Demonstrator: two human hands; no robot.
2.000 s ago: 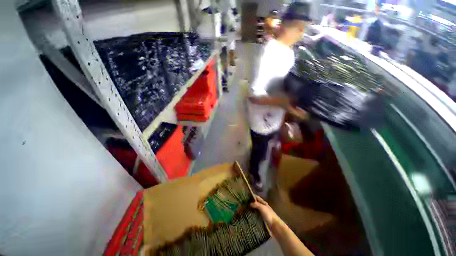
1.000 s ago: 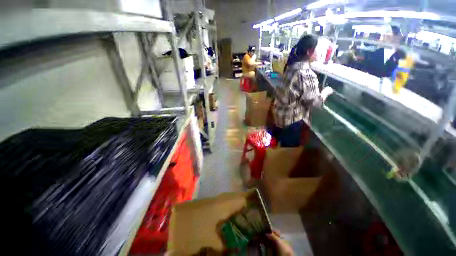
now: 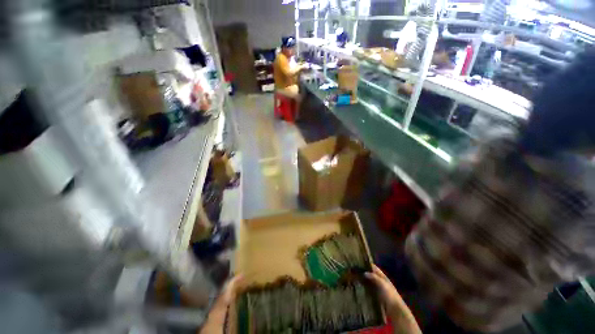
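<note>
A shallow brown cardboard tray is held level low in the middle of the view. Green circuit boards stand upright in a packed row along its near side. A smaller fanned group of green boards lies at its right side. My left hand grips the tray's left wall. My right hand grips its right wall. The lower parts of both hands are cut off by the bottom edge.
An open carton stands ahead on the floor beside the aisle. A person in a checked shirt is close at the right. A bench runs along the right, shelves along the left. Another person sits far ahead on a red stool.
The view has moved forward along the aisle with the tray. The checked-shirt person is now close at the right. My left hand has come into view on the tray.
</note>
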